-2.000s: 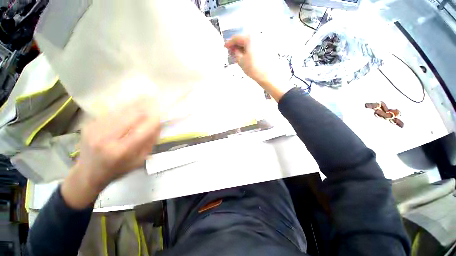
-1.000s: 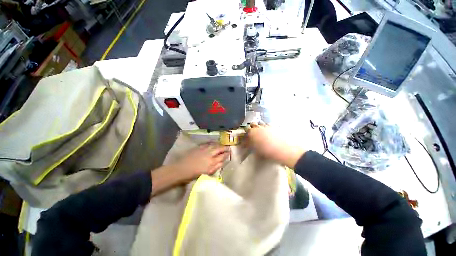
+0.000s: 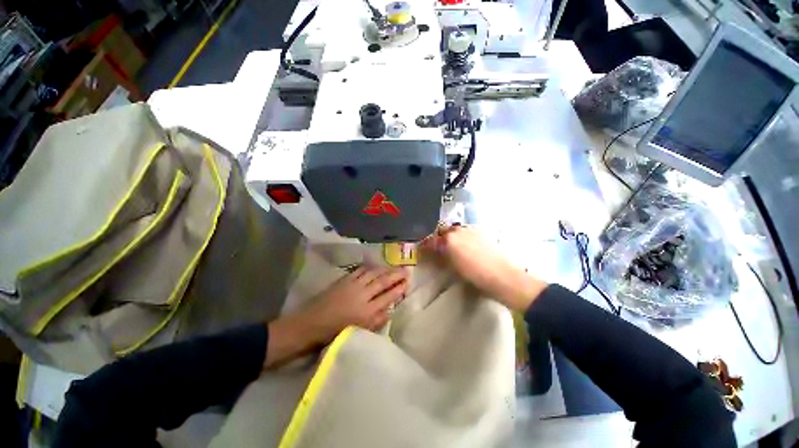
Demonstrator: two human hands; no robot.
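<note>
A beige bag body [image 3: 438, 367] with yellow edge binding lies under the head of the white sewing machine [image 3: 375, 188], which has a dark grey front cover. A small yellowish work clamp [image 3: 401, 254] shows below the cover, above the fabric. My left hand [image 3: 364, 300] lies palm down on the fabric, fingertips just below the clamp. My right hand [image 3: 473, 260] is right of the clamp, fingers bent at the fabric's edge; what its fingertips hold is hidden.
Stacked beige bags [image 3: 96, 219] lie at left. At right are a clear plastic bag of small dark pieces [image 3: 666, 262], dark thread snips [image 3: 583, 258], loose brown pieces [image 3: 723, 383] and a tilted control panel [image 3: 727, 101]. Another filled plastic bag [image 3: 631, 92] lies behind.
Two seconds ago the bag body was raised at left and my right hand was reaching forward. One second ago both hands were at the clamp, as now. The view has since shifted slightly closer.
</note>
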